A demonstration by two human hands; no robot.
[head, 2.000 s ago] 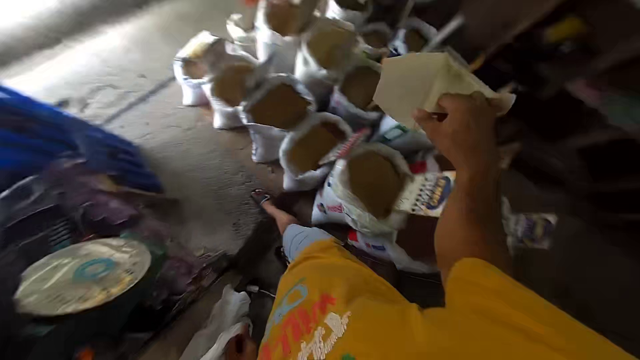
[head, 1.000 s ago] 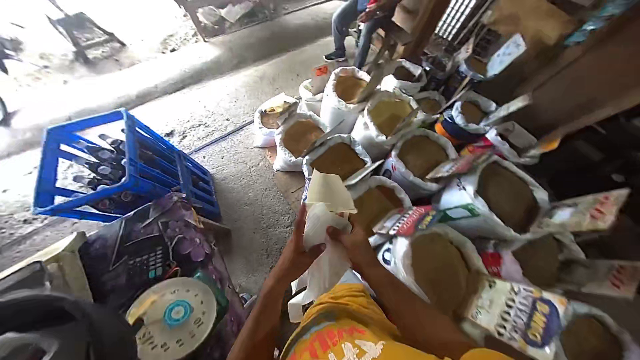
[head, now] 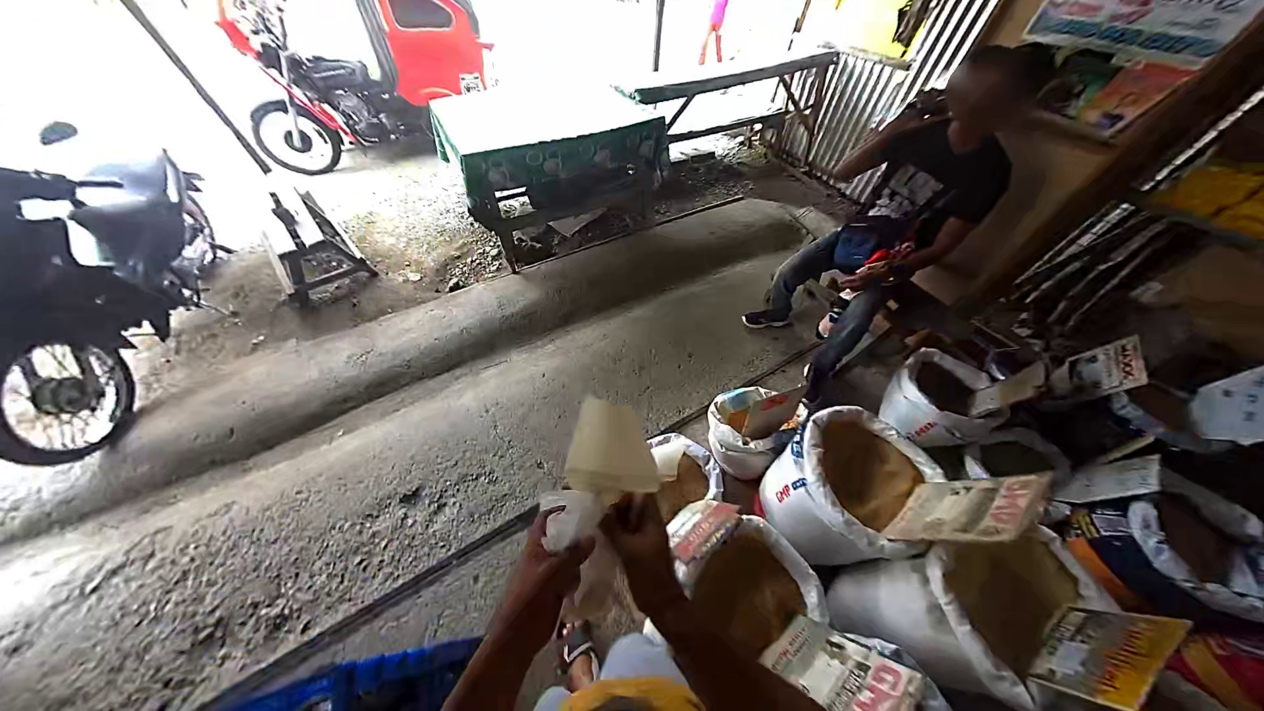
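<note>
In the lower middle of the head view, my left hand (head: 561, 548) is closed on a whitish, translucent plastic bag (head: 570, 518). Beside it my right hand (head: 632, 523) grips the lower end of a pale cream scoop-like container (head: 611, 446), whose wide part points up. The two held things meet or overlap between my hands. Just right of my hands stand open white sacks of brown grain or feed, among them a large sack (head: 869, 474) and a nearer one (head: 746, 592). Cardboard signs with writing, such as one sign (head: 973, 509), stand in the sacks.
A person (head: 913, 197) sits at the upper right. A blue plastic crate (head: 395, 676) lies at the bottom edge. Beyond the concrete floor (head: 395, 474) stand a cloth-covered table (head: 553, 148), a bench (head: 731, 79), a dark motorcycle (head: 89, 267) and a red tricycle (head: 425, 49).
The cream container was raised in my right hand two seconds ago; both hands were together a second ago. Now it is upright beside the bag. The view has swung toward the street.
</note>
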